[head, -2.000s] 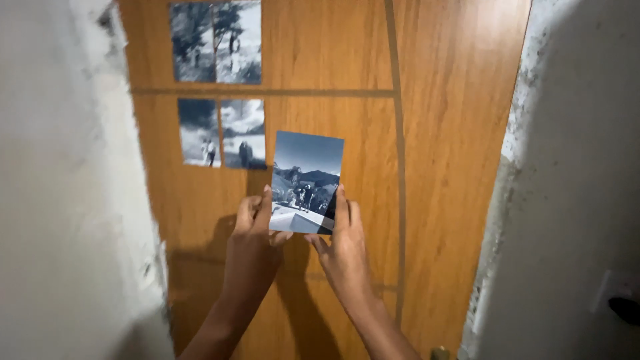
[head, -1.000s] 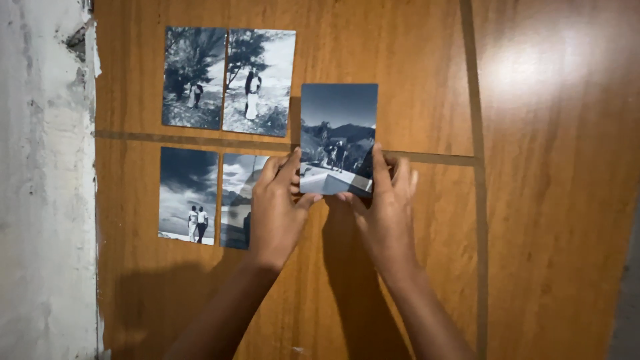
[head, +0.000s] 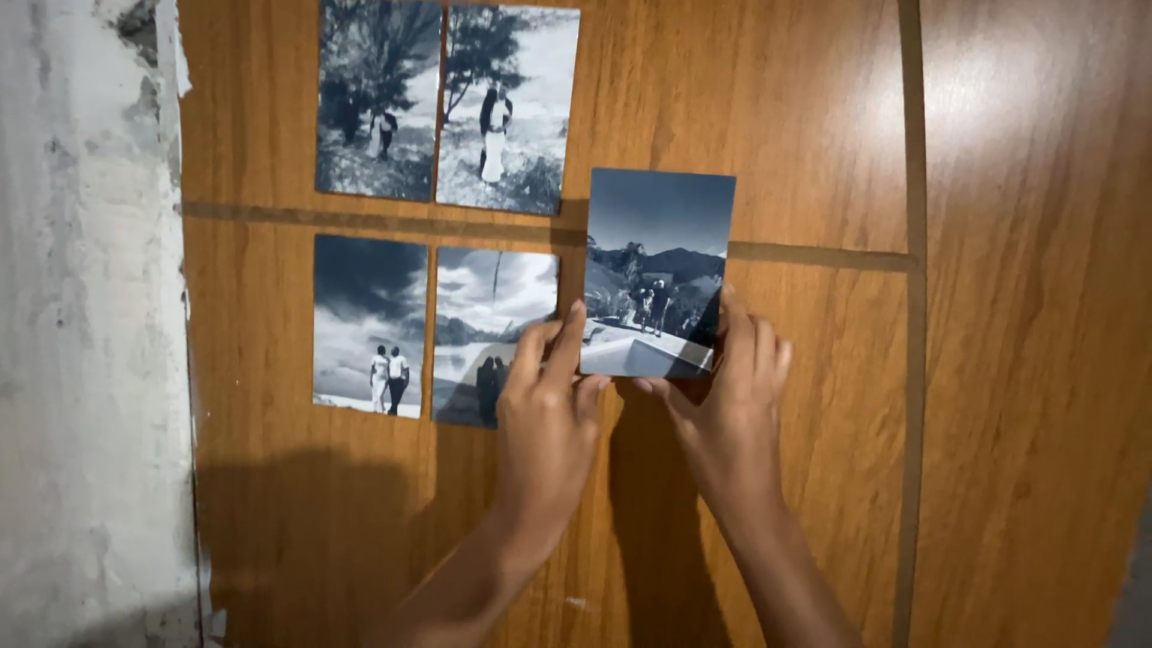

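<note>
My left hand (head: 549,414) and my right hand (head: 733,405) hold a black-and-white photo print (head: 659,270) by its lower left and lower right edges. It shows people before dark hills. To its left, several other prints are on the wooden door: a print with trees (head: 378,99) and a print of a couple by a tree (head: 508,108) above, a print of two people under clouds (head: 370,324) and a print with two dark figures (head: 468,315) below. My left hand covers the lower right corner of that last one. Whether the held print touches the door I cannot tell.
The wooden door (head: 837,405) has a dark horizontal strip (head: 261,214) and a dark vertical strip (head: 913,360). A rough, chipped whitish wall (head: 90,360) borders it on the left. Shadows of my arms fall on the wood.
The view has come much closer to the door since two seconds ago. Both hands still hold the same print, to the right of the other prints.
</note>
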